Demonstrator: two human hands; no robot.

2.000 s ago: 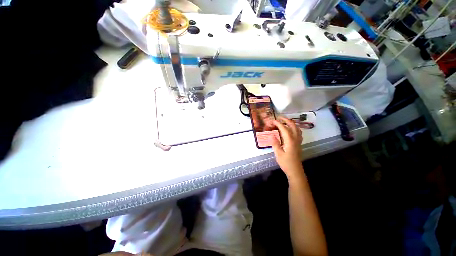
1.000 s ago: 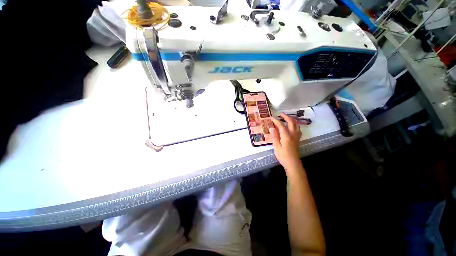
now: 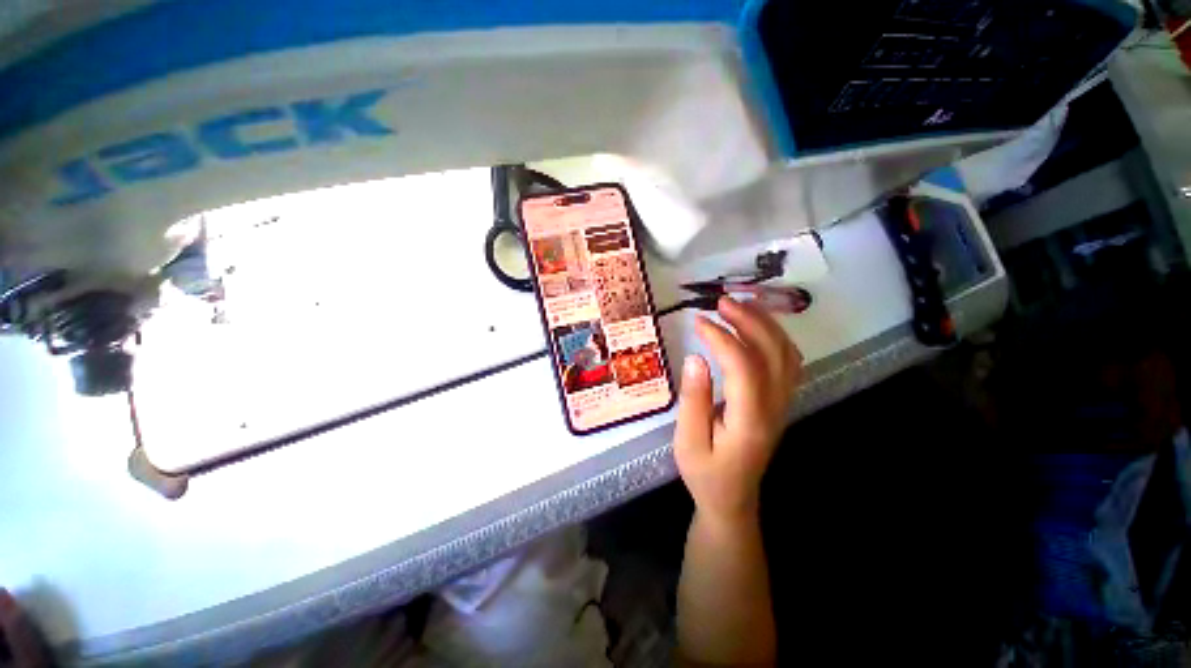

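Observation:
A smartphone (image 3: 601, 307) with a lit pink screen of small pictures lies face up on the white machine table. My right hand (image 3: 742, 398) is just right of the phone, fingers bent and apart, holding nothing; it looks clear of the screen. Black scissors (image 3: 504, 255) lie partly under the phone's upper left side. Small snips with reddish handles (image 3: 784, 298) lie beyond my fingertips. At the lower left edge, a small dark, blurred part that may be my left hand (image 3: 18, 636) is cut off by the picture; its state cannot be told.
The white sewing machine head (image 3: 523, 98) spans the top, with a black control panel (image 3: 927, 65) on the right. The needle and presser foot area (image 3: 98, 320) is at the left. A black-handled tool (image 3: 922, 272) lies beside a grey tray (image 3: 967, 248). A ruler strip (image 3: 457, 535) edges the table.
The view has moved much closer to the phone and the machine. The phone's screen content has changed. My right hand has come off the phone's edge and is now a little to its right.

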